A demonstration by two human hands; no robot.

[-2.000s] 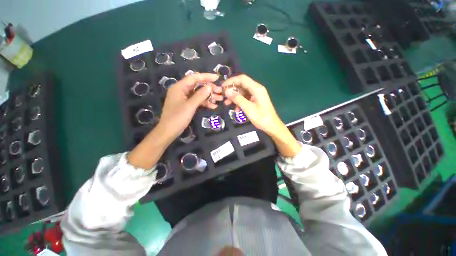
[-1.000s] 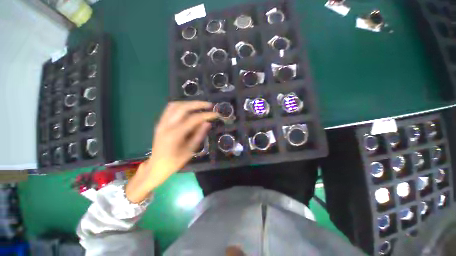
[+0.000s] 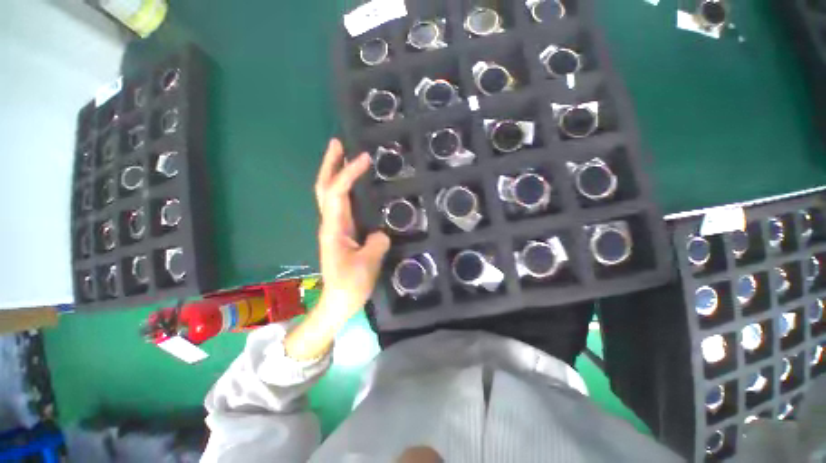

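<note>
The black foam tray (image 3: 534,294) stands in front of me, its pockets holding dark-faced round watches, such as one in the front right pocket (image 3: 610,244). No face in it shows a lit icon grid. A white tray label (image 3: 375,15) lies at its top left. My left hand (image 3: 349,240) is at the tray's left edge, fingers spread and thumb by the rim, holding no watch. Whether it presses on the tray is unclear. My right hand is not in view.
Trays of watches stand at left (image 3: 201,181) and lower right (image 3: 679,362). A set-aside watch (image 3: 712,13) lies on the green mat (image 3: 263,136) at upper right. A red fire extinguisher (image 3: 204,318) is below the bench's left edge.
My left hand has moved from over the pockets to the tray's left edge. The two purple-lit watch faces are now dark. The tray looks larger and turned a little. My right hand has left the view.
</note>
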